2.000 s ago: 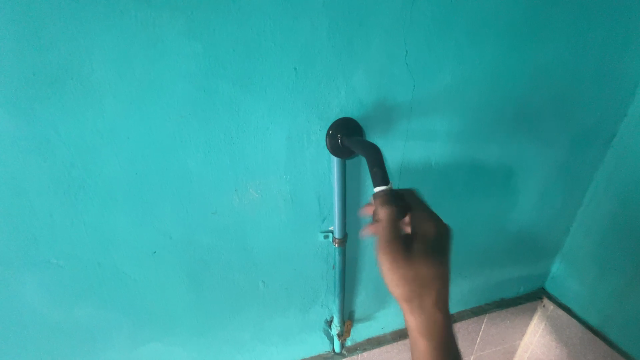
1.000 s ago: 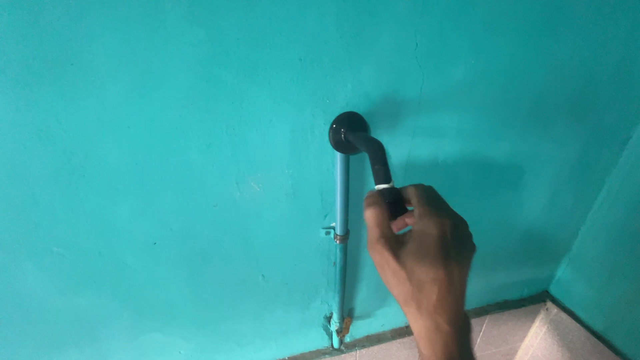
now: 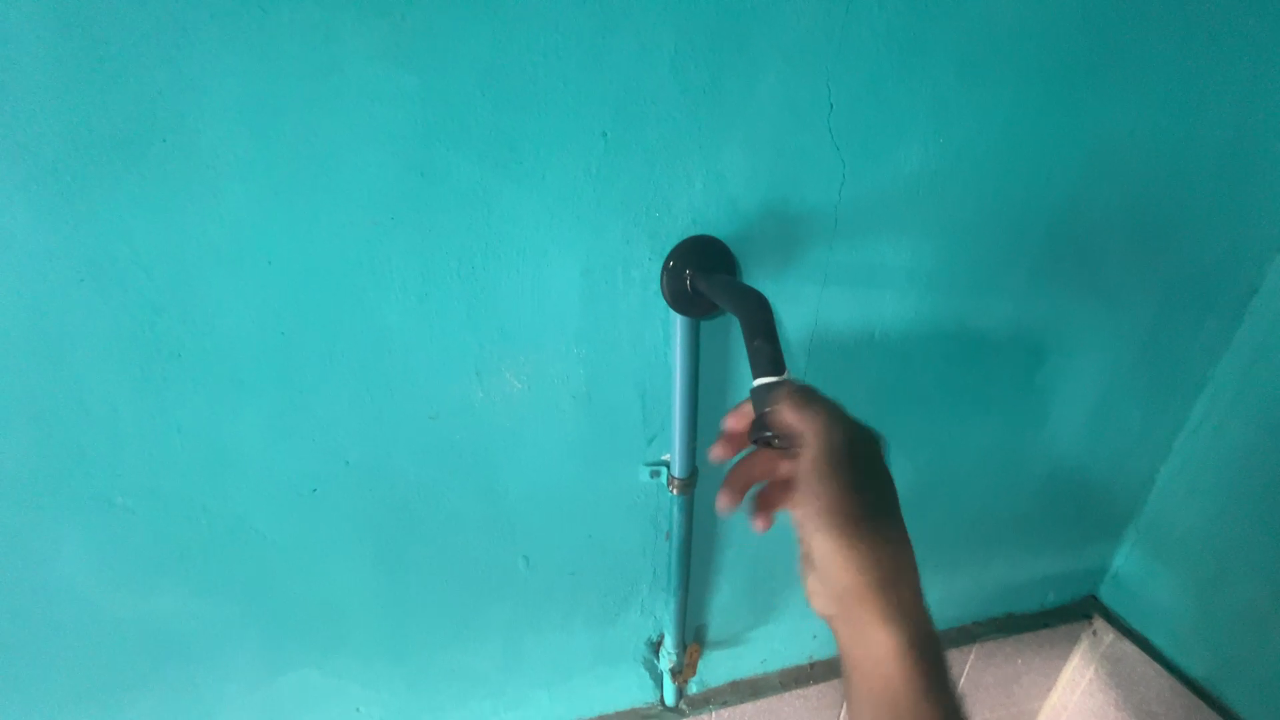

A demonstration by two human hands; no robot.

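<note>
A black faucet spout (image 3: 755, 320) bends out and down from a round black flange (image 3: 690, 277) against the teal wall, with white tape at the joint above its dark end piece (image 3: 765, 415). My right hand (image 3: 835, 470), blurred, is at that end piece, fingers curled loosely around and below it; the thumb is hidden, and whether it grips cannot be told. A blue pipe (image 3: 685, 400) runs down the wall below the flange. My left hand is out of view.
A metal clamp (image 3: 680, 484) holds the pipe to the wall (image 3: 350, 300). Near the pipe's foot is a rusty orange patch (image 3: 688, 664). Pinkish floor tiles (image 3: 1010, 670) meet the wall at the lower right, where a second teal wall (image 3: 1210, 520) forms a corner.
One second ago my right hand had its fingers closer around the spout's end piece; now they are spread more to the left and below it.
</note>
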